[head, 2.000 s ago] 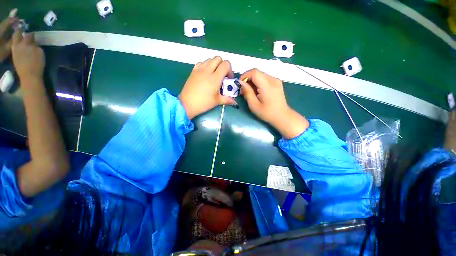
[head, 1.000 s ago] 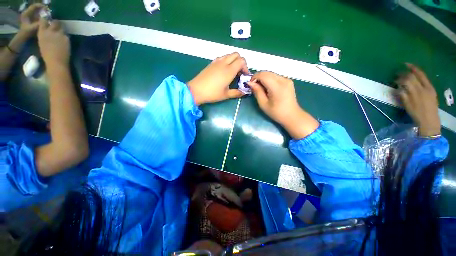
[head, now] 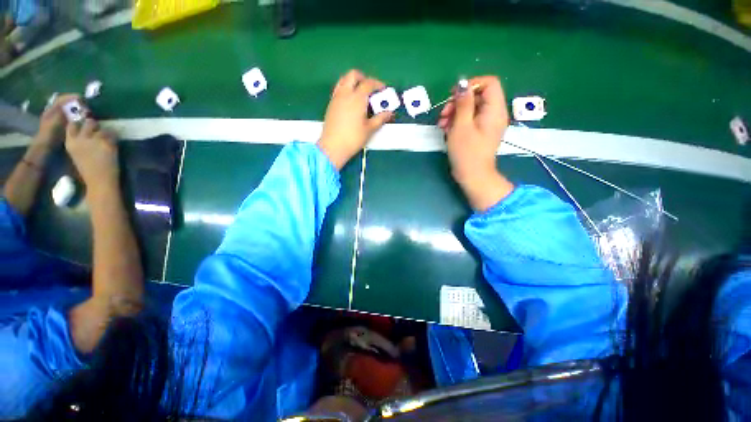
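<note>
My left hand [head: 352, 115] holds a small white housing [head: 384, 101] with a dark round centre between thumb and fingers, over the near part of the green belt [head: 346, 49]. A second white housing [head: 416, 100] lies just right of it, with a narrow gap between them. My right hand [head: 478, 124] holds a slim hand tool [head: 445, 101] whose thin end points left toward the second housing. A small whitish thing [head: 463, 84] shows at my right fingertips; I cannot tell what it is.
More white housings lie on the belt, one [head: 529, 108] right of my right hand. Crossed rods [head: 568, 182] and a clear bag [head: 622, 239] are at right, a paper label [head: 463, 307] at the near edge. A neighbour's hands [head: 82, 136] and a black pouch [head: 154, 185] are at left.
Both hands have moved from the bench up over the belt and apart. The right hand has left the held housing. A yellow tray has come into view at top left. The right-hand neighbour's hand is gone.
</note>
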